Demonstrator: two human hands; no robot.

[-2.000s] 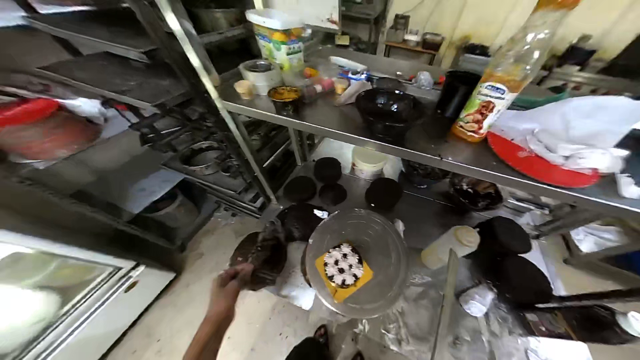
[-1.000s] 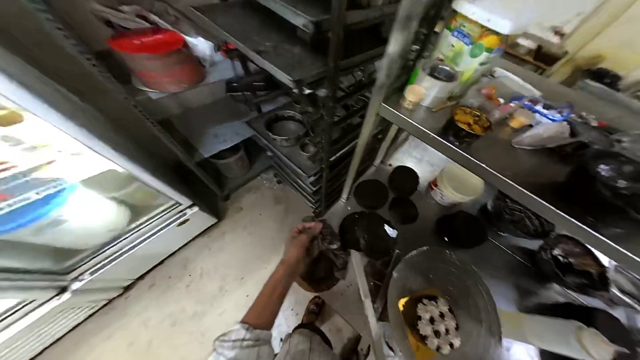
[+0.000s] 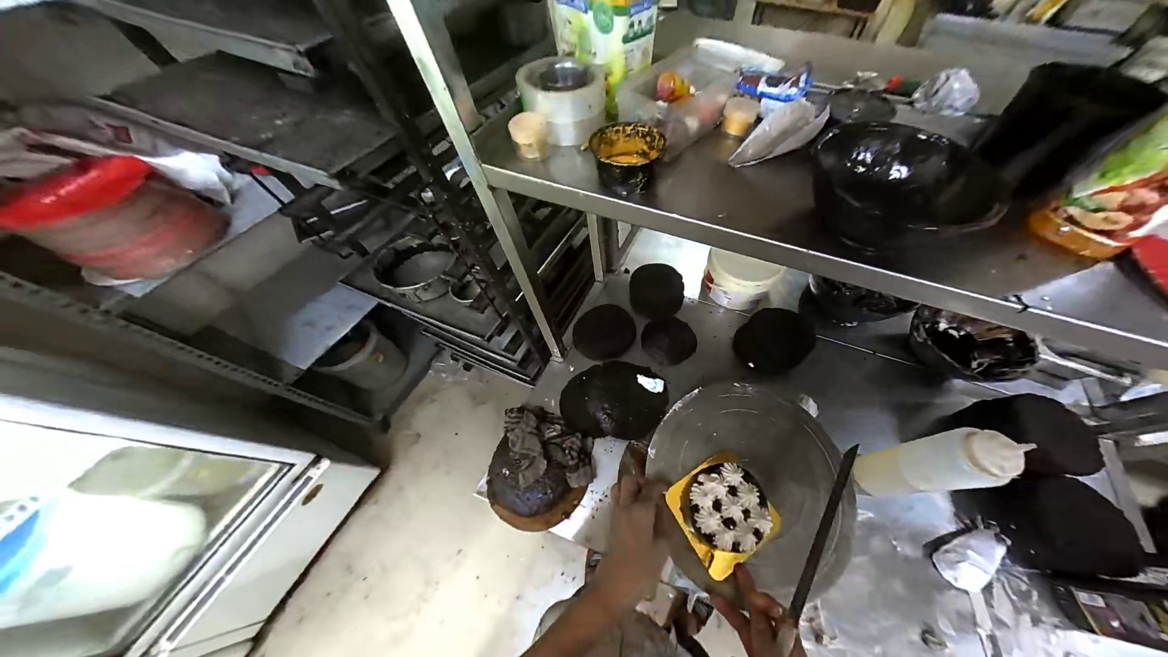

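Observation:
A small round cake [image 3: 730, 506] with white piped rosettes and dark dots sits on a yellow cake board [image 3: 721, 564], on a clear round turntable [image 3: 803, 429]. My left hand [image 3: 639, 520] is at the turntable's left edge beside the board; its fingers are blurred. At the board's lower corner, my right hand [image 3: 757, 620] grips a long dark blade [image 3: 826, 534], probably a palette knife, which points up and away across the turntable's right side. A crumpled dark cloth or plastic [image 3: 538, 443] lies over a round brown-based item [image 3: 529, 506] left of my left hand.
Several dark round cakes [image 3: 604, 332] stand behind the turntable. A squeeze bottle [image 3: 944, 461] lies close on its right, by a white-bladed spatula [image 3: 972, 558]. A steel shelf [image 3: 693, 205] overhangs the back, bearing a black bowl [image 3: 899, 178]. Left stands a tray rack [image 3: 493, 246].
My left hand has left the crumpled dark cloth or plastic and moved right to the turntable's edge. My right hand has come into view with the blade. The view has swung back right.

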